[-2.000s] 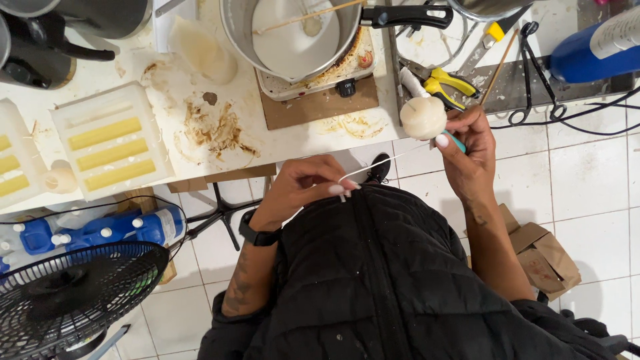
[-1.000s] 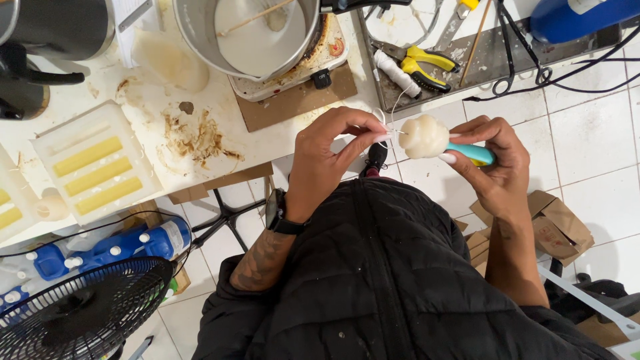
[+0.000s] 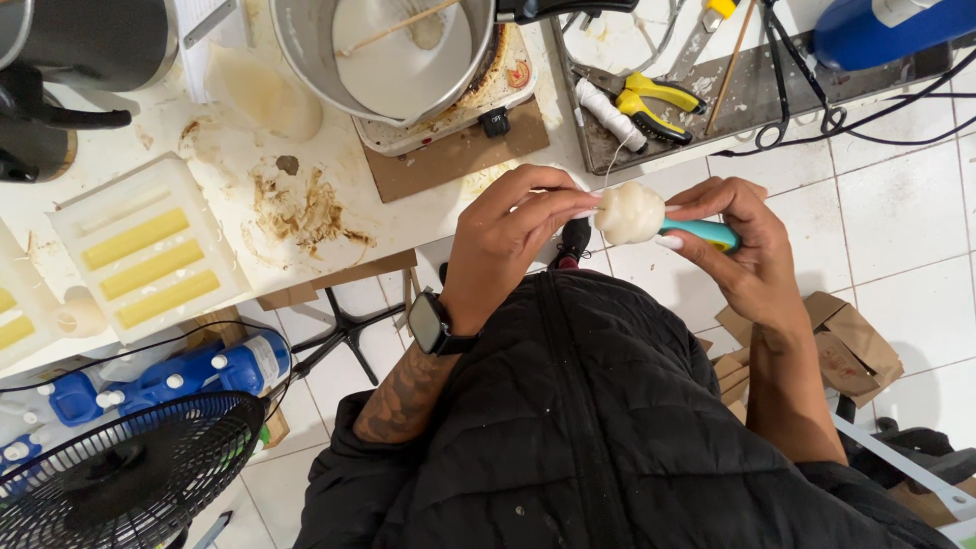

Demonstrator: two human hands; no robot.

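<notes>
My right hand (image 3: 736, 236) grips a teal handle (image 3: 705, 232) whose front end meets a lumpy off-white wax piece (image 3: 631, 213), held over the gap before the bench. With pinched fingertips, my left hand (image 3: 526, 213) holds a thin white strand at the left side of the wax piece. Whether the strand enters the wax is hidden by the fingers. A thin thread rises from there to a white thread spool (image 3: 608, 110) in a metal tray (image 3: 587, 145). Yellow-and-black pliers (image 3: 656, 107) lie beside the spool.
A pot (image 3: 400, 57) of whitish liquid with a wooden stick stands on a small hot plate (image 3: 450, 126). A mould (image 3: 149, 252) with yellow bars lies left. Below the bench are a black fan (image 3: 130, 465) and blue jugs (image 3: 252, 362); a cardboard box (image 3: 846, 343) is at right.
My left hand has moved from beside my lap up to the wax piece, bringing the white strand to its side. The teal handle is now turned roughly sideways in my right hand.
</notes>
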